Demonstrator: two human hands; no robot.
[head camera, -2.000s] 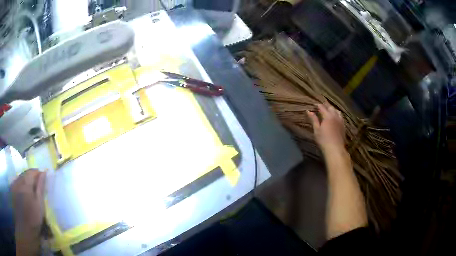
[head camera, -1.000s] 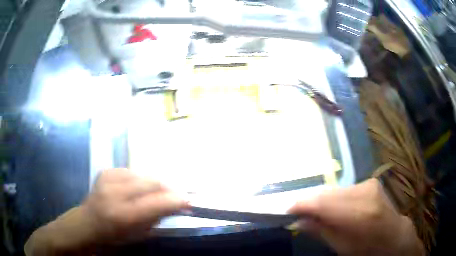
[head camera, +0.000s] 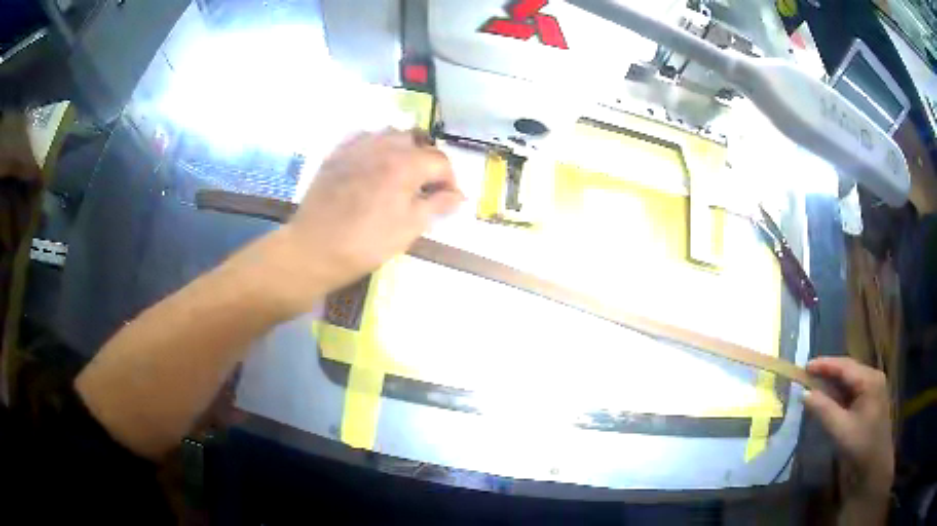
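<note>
A long narrow tan strip (head camera: 616, 311) stretches slantwise across the pale template plate (head camera: 298, 390). My right hand (head camera: 851, 396) pinches the strip near its right end, at the plate's right edge. My left hand (head camera: 375, 211) is over the strip's left part, with its fingers curled beside the clamp's left arm. The strip's other end sticks out to the left of this hand. The hand hides part of the strip, and whether its fingers grip it is unclear. The yellow-taped clamp (head camera: 704, 221) lies behind the strip. Glare washes out the plate's middle.
Dark-handled snips (head camera: 793, 269) lie at the plate's right edge. The white machine head (head camera: 473, 67) with a red logo stands behind the clamp. A long white lamp (head camera: 812, 103) crosses the upper right. A control screen (head camera: 871, 84) stands at the back right. Yellow tape (head camera: 362, 401) marks the plate.
My hands have moved apart from the plate's front edge, the left one up to the clamp's left side, the right one rightward. The strip now shows stretched across the plate. The camera view has shifted.
</note>
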